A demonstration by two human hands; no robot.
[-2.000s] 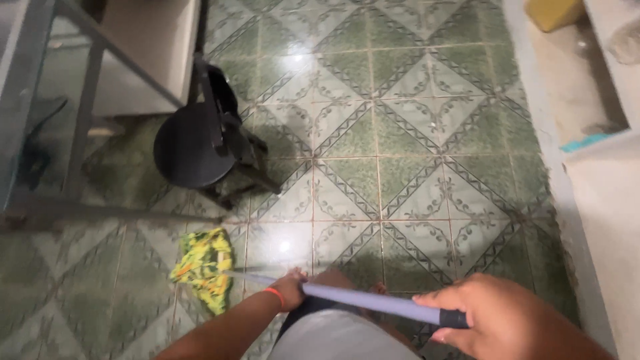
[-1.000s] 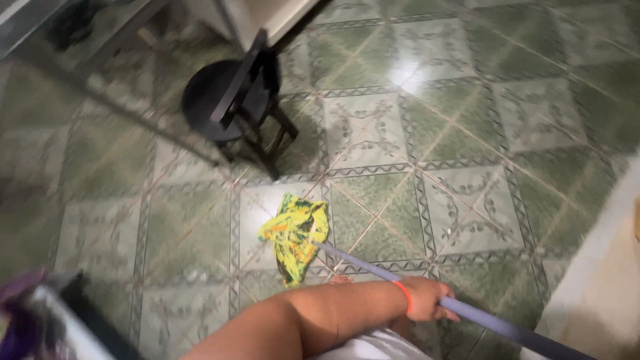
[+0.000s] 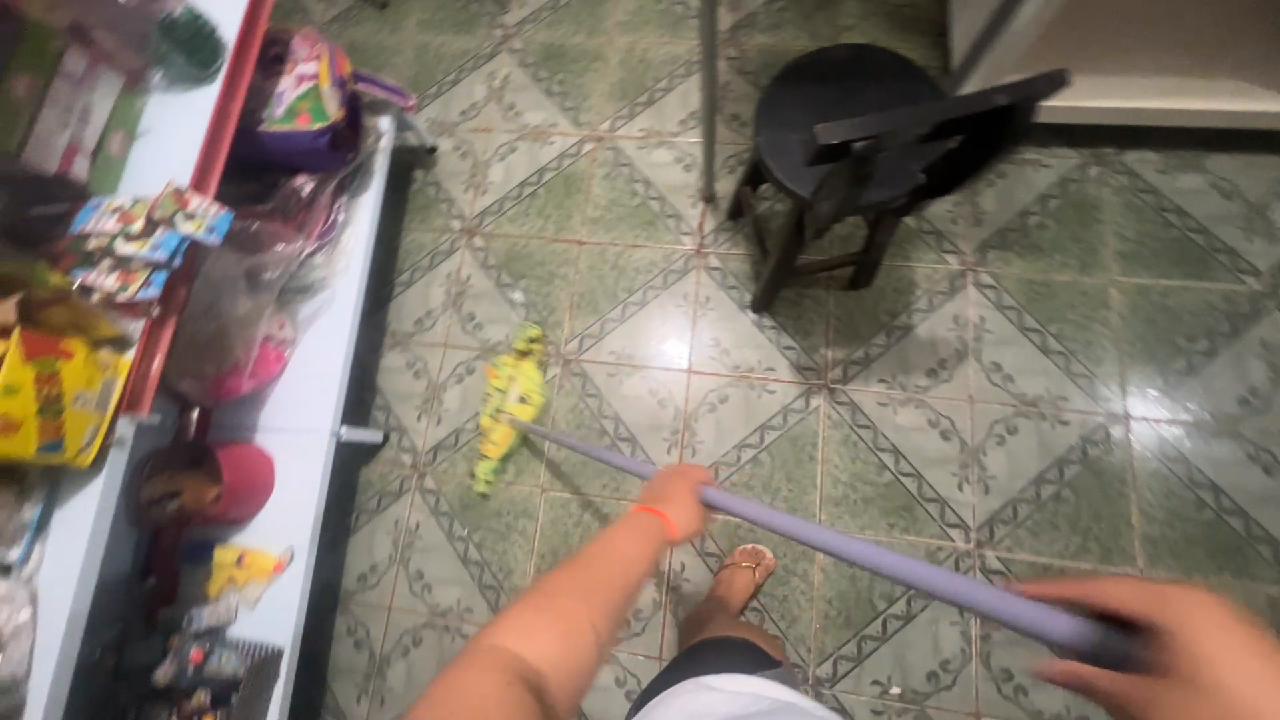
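Observation:
A long pole with a purple-grey handle (image 3: 860, 552) slants across the view, its far end at a yellow-green patterned cloth (image 3: 513, 400) on the tiled floor. My left hand (image 3: 677, 503), with an orange band at the wrist, is closed around the middle of the pole. At the lower right my right hand (image 3: 1150, 640), blurred, is at the pole's dark end, fingers around it. The cloth lies narrow and bunched, left of my left hand and near the shelf unit.
A shelf unit (image 3: 345, 330) along the left holds packets, plastic bags, a purple bag (image 3: 310, 140) and a pink cap (image 3: 243, 482). A black wooden chair (image 3: 850, 120) stands at the upper right beside a thin metal post (image 3: 708, 100). My sandalled foot (image 3: 745, 570) is below the pole.
The view has swung left, bringing the shelves in. The cloth, earlier spread wide near the chair, is now narrower and beside the shelf unit. Both hands are in view again.

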